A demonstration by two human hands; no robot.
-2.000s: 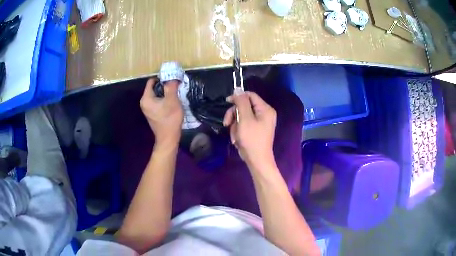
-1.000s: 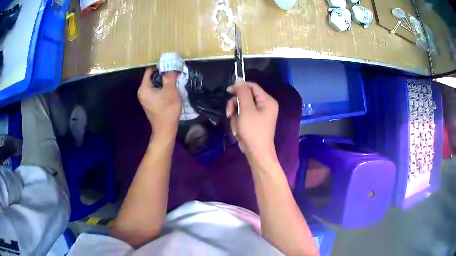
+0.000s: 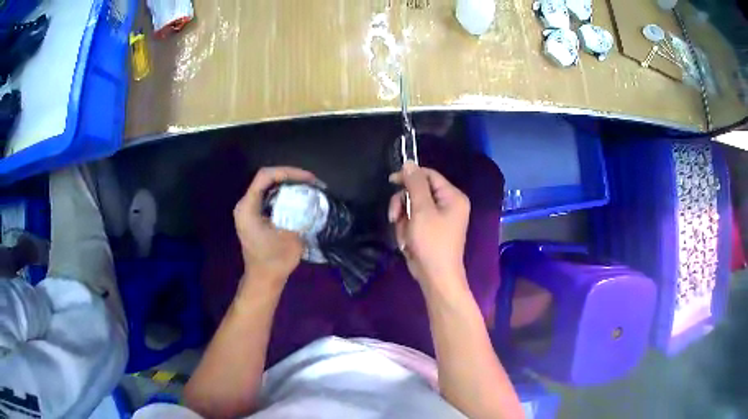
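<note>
My left hand (image 3: 266, 233) holds a white figurine body (image 3: 300, 209) above my lap, below the bench edge. Its round white end faces up. A glossy black coat part (image 3: 351, 252) lies around the body and spreads out to the right. My right hand (image 3: 435, 217) holds slim silvery tweezers (image 3: 408, 135) upright, to the right of the figurine and apart from it. The tweezers' tip points toward the bench. My left fingers and palm hide part of the body.
The tan bench (image 3: 279, 65) bears a white bottle (image 3: 476, 15), rounded white parts (image 3: 562, 46), a yellow tool (image 3: 140, 57) and a glove (image 3: 171, 15). A blue tray (image 3: 102, 90) is at left. A purple stool (image 3: 611, 327) and a seated person's sleeve (image 3: 61, 344) flank me.
My left hand has lowered the figurine toward my lap and tilted it, so its round end now faces up. My right hand with the tweezers has shifted slightly right and down.
</note>
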